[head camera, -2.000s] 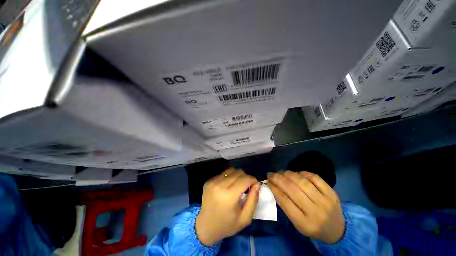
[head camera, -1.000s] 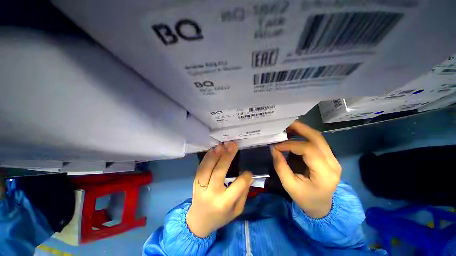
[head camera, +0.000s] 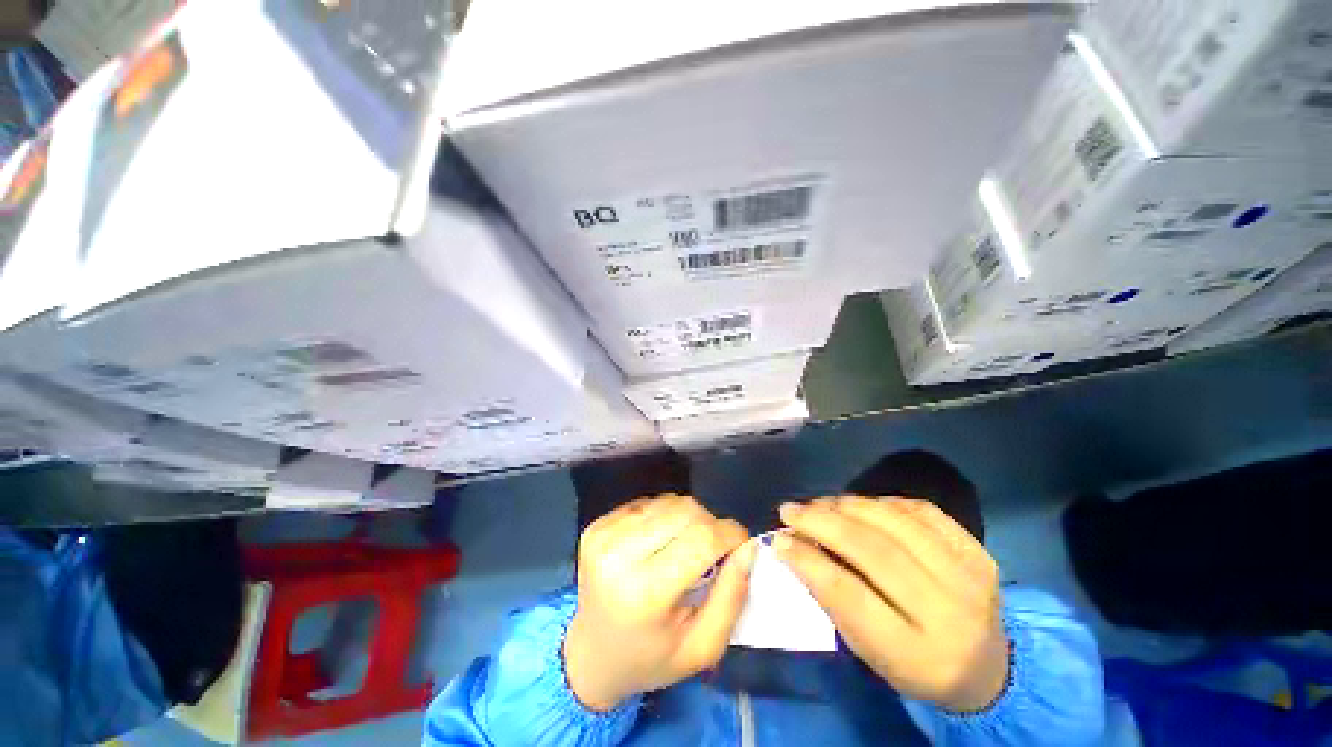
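Observation:
My left hand holds a small white sticker sheet between thumb and fingers at the lower middle. My right hand has its fingertips at the sheet's top edge, touching it near a tiny dark blue spot; whether a sticker is on a fingertip is too small to tell. Above the hands stands a stack of white phone boxes with BQ barcode labels on their ends and no blue dots visible. The box stack on the right has round blue dots beside its labels.
More white boxes stand at the left, with orange pictures on top. The bench edge runs across below the stacks. A red stool and a blue stool are on the blue floor. Another person's blue sleeve is at the lower left.
My hands were raised to the lower boxes of the middle stack and are now lower, together at the sheet. The view has moved back from the boxes.

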